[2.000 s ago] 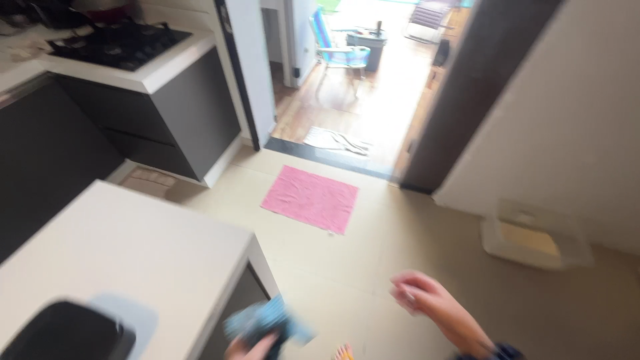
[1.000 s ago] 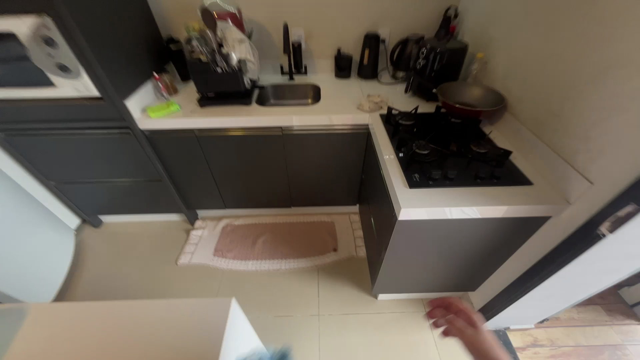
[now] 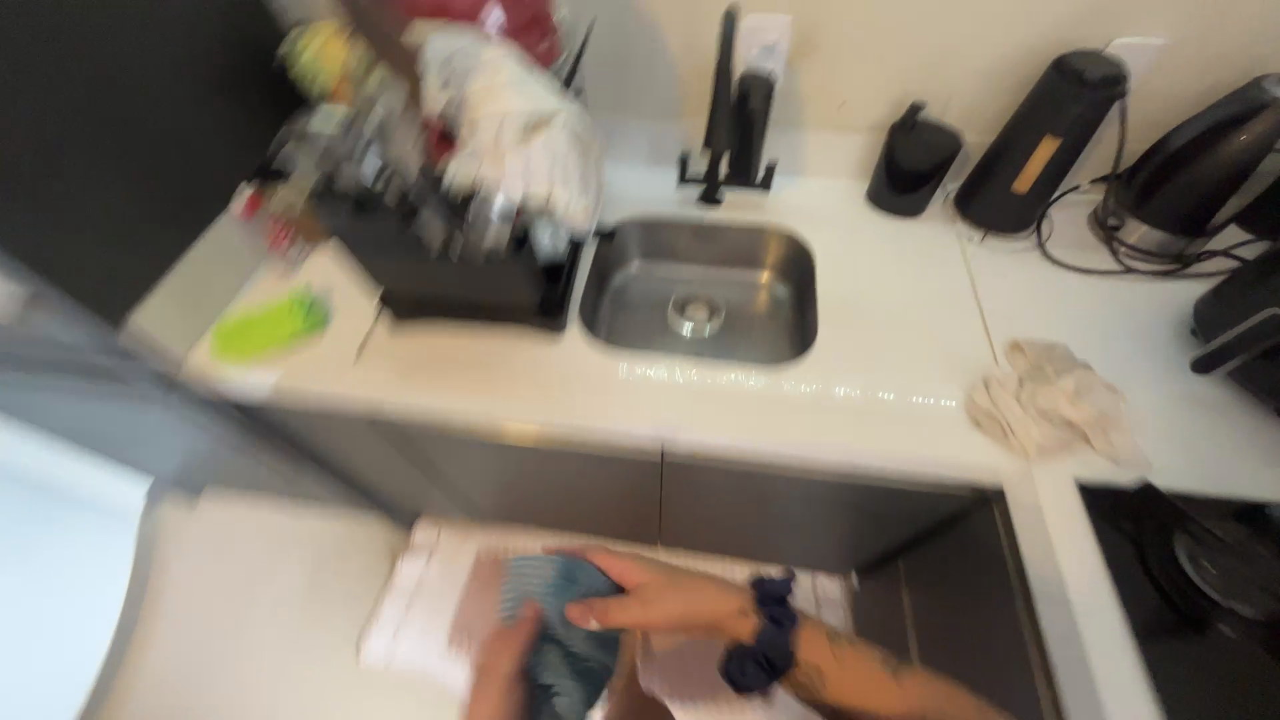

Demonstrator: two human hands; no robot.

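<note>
A blue-teal cloth (image 3: 565, 640) is held between my two hands, low in the middle of the view. My left hand (image 3: 505, 650), blurred, grips its left side. My right hand (image 3: 650, 595), with a dark scrunchie (image 3: 765, 635) at the wrist, has its fingers over the top and its thumb on the front of the cloth. Beyond the hands, a stainless steel sink (image 3: 700, 290) is set in the white countertop (image 3: 880, 400), with a black faucet (image 3: 718, 120) behind it.
A loaded black dish rack (image 3: 460, 285) stands left of the sink, beside a bright green item (image 3: 268, 325). To the right are a black dispenser (image 3: 912, 160), a kettle (image 3: 1190, 170), a crumpled beige cloth (image 3: 1050, 400) and the cooktop (image 3: 1200, 570). A rug (image 3: 430, 590) lies on the floor.
The view has swung from the doorway to the sink and come nearer to it. My right hand, apart from the blue cloth two seconds ago, is now on it with my left.
</note>
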